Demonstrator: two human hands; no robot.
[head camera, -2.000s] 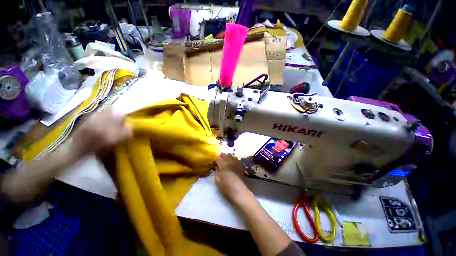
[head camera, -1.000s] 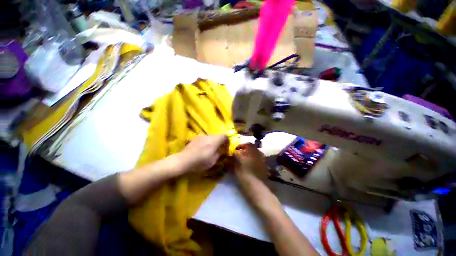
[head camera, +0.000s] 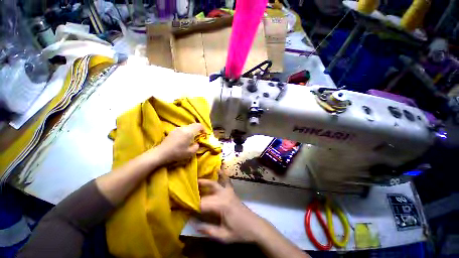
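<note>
The mustard-yellow garment piece (head camera: 146, 186) lies in soft folds left of the needle area and hangs over the table's front edge. My left hand (head camera: 182, 143) is closed on a bunched part of it, left of the machine head. My right hand (head camera: 224, 209) is lower and nearer me, fingers apart and slightly blurred, at the cloth's right edge; whether it grips cloth cannot be told. The white sewing machine (head camera: 322, 133) marked HIKARI stands to the right. Its presser foot area (head camera: 238, 143) is right of the cloth, with no cloth visible under it.
Red and yellow scissors (head camera: 327, 224) lie right front. A lit smartphone (head camera: 282, 152) lies under the machine arm. A pink tube (head camera: 245, 38) stands on the machine head. An open cardboard box (head camera: 216, 48) is behind. Stacked striped yellow pieces (head camera: 48, 113) lie left. Thread cones (head camera: 416, 14) are upper right.
My left hand swung in from the left to the cloth near the needle, then moved slightly left with it. My right hand has left the needle area, moved towards me and opened its fingers.
</note>
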